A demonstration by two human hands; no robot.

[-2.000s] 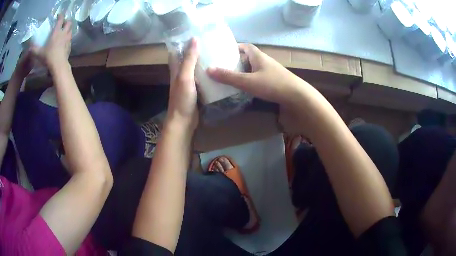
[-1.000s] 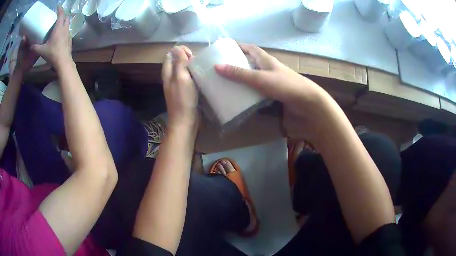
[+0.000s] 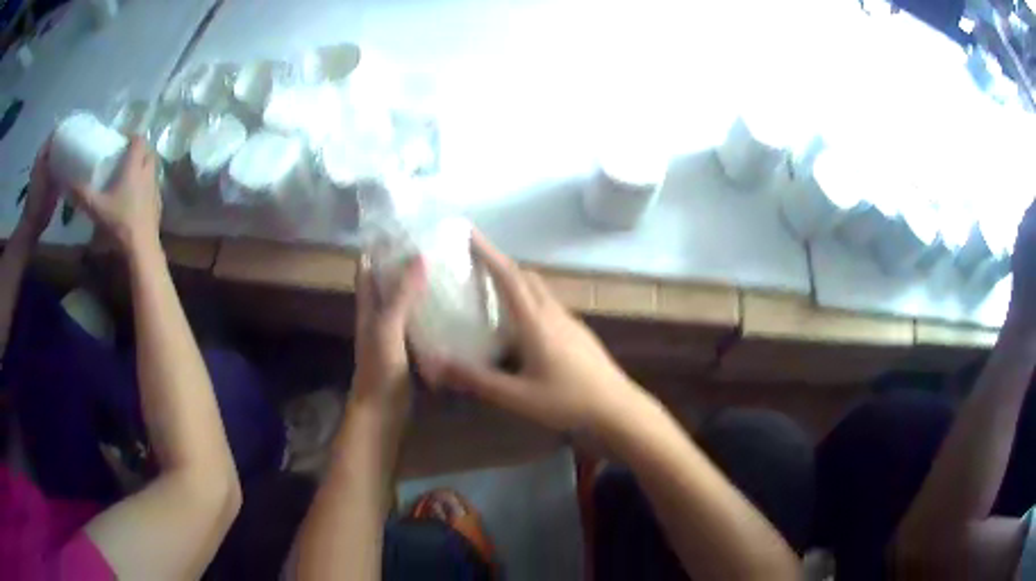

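A white cup (image 3: 457,297) in shiny clear film is held between my two hands, above my lap at the table's front edge. My left hand (image 3: 386,306) is on its left side, with crinkled film gathered above the fingers. My right hand (image 3: 528,340) wraps its right side and lower end, fingers curled round it. The cup and both hands are blurred, and glare hides its upper end.
White cups with loose film (image 3: 267,161) stand in rows at the left of the white table (image 3: 500,136). One white cup (image 3: 621,195) stands right of centre, more (image 3: 835,187) farther right. A neighbour in pink holds a white cup (image 3: 88,150). Another person's arm (image 3: 986,420) is at right.
The view has tilted up and shows more table. The bagged cup has turned more upright between my hands, and my left fingers now lie at its side. An arm has come in at the right.
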